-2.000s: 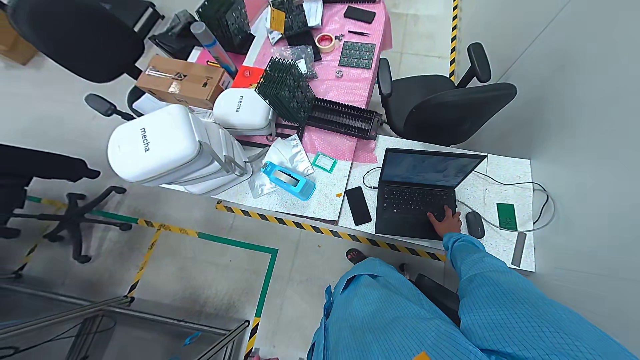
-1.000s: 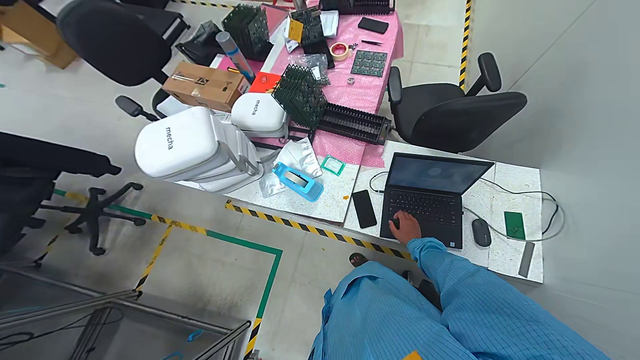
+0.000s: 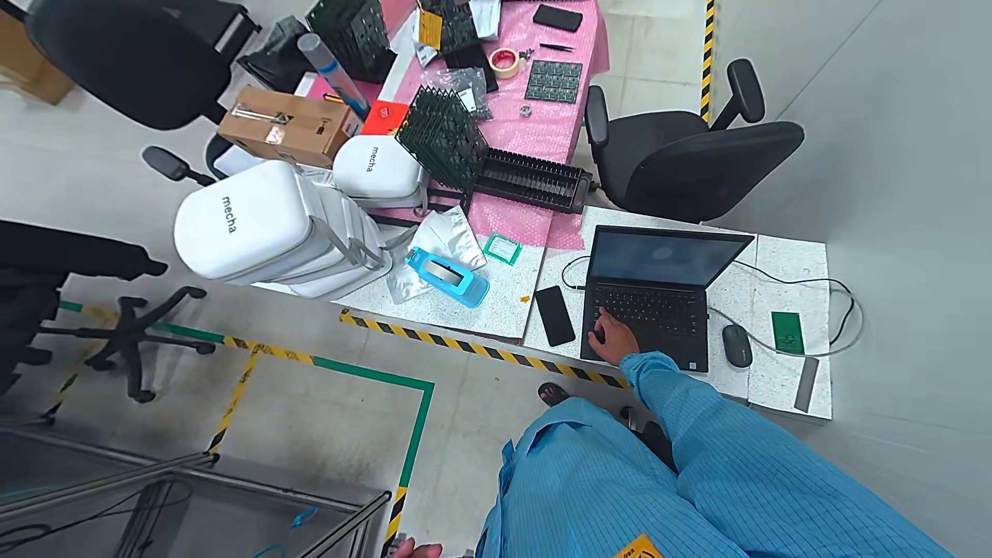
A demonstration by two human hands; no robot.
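My right hand (image 3: 612, 338) rests on the left part of the open black laptop (image 3: 649, 310), with the index finger extended onto the keyboard's left edge and the other fingers partly bent. It holds nothing visible. A black smartphone (image 3: 555, 315) lies left of the laptop, and a black mouse (image 3: 737, 346) lies to its right. Only some fingers of my left hand (image 3: 416, 549) show at the bottom edge, low over the floor and away from the table; whether they hold anything is hidden.
Right of the mouse lie a green card (image 3: 787, 333), a grey strip (image 3: 807, 384) and cables. White cases (image 3: 240, 221), a blue tool (image 3: 447, 277), a cardboard box (image 3: 287, 126) and black racks (image 3: 535, 180) stand left. A black office chair (image 3: 697, 159) is behind the laptop; metal rails (image 3: 263, 492) are lower left.
My right hand has moved from the right side of the laptop's keyboard area to its left side. The laptop remains open. The view has shifted slightly.
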